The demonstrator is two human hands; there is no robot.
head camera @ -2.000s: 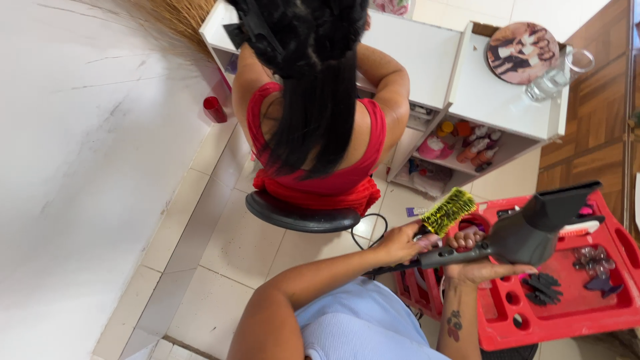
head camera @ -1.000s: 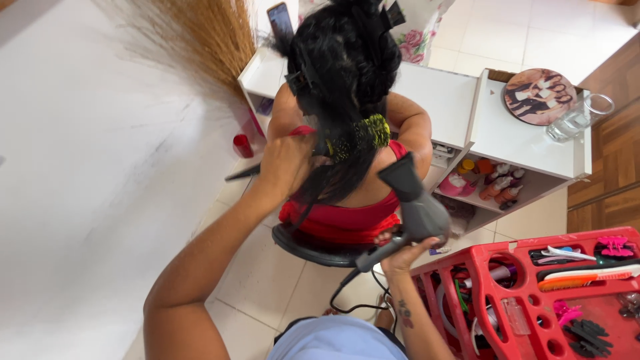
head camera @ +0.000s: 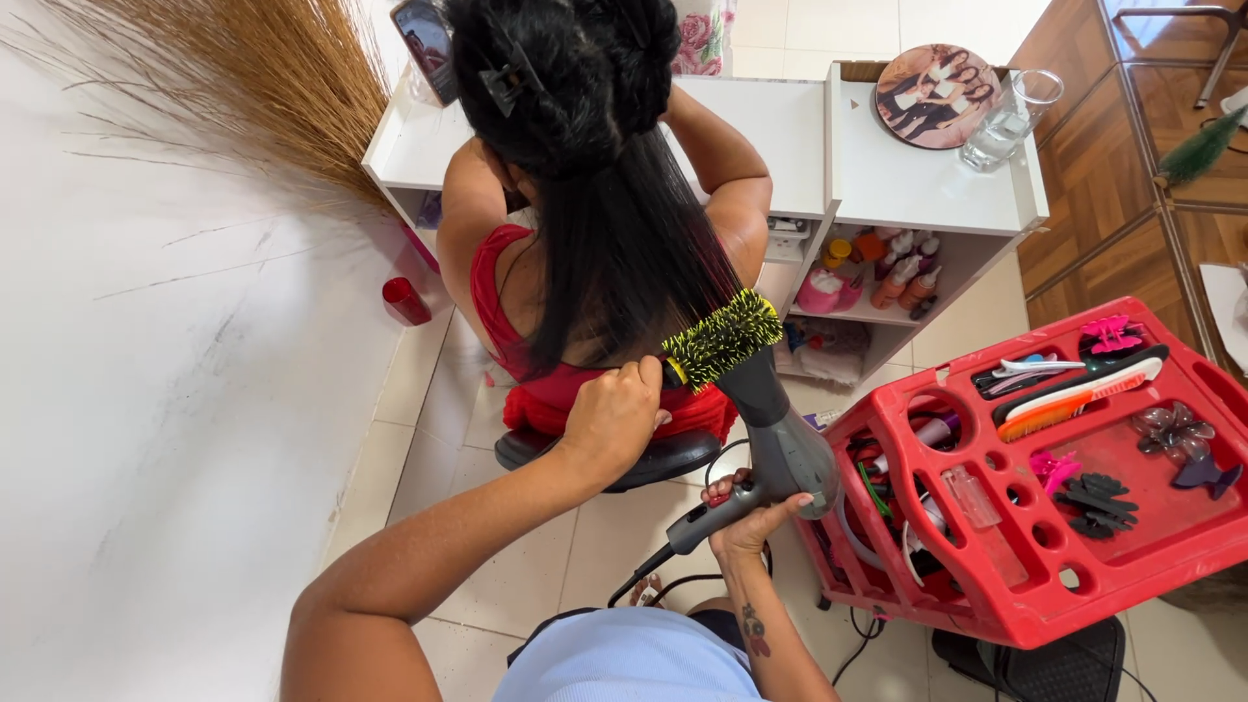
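Note:
A person (head camera: 507, 302) in a red top sits on a black stool with their back to me, long dark hair (head camera: 624, 253) hanging down, the upper part pinned up with a black claw clip (head camera: 507, 78). My left hand (head camera: 614, 414) grips the handle of a yellow and black round hairbrush (head camera: 723, 339), whose bristles are at the ends of the hair. In my right hand (head camera: 756, 517) is a grey hair dryer (head camera: 790, 453), held by its handle, with its nozzle just below the brush.
A red plastic salon trolley (head camera: 1014, 604) with combs and clips stands at right. Ahead is a white desk (head camera: 897, 195) holding a round photo plaque (head camera: 936, 96), a glass jug (head camera: 1009, 122) and a phone (head camera: 426, 49). A red cup (head camera: 405, 300) lies by the wall. The dryer's cord (head camera: 648, 570) hangs near my legs.
Two seconds ago the brush and dryer were together beside the trolley. The brush then went to the hair at the person's upper back and has since moved down to the ends. The dryer nozzle is now under it.

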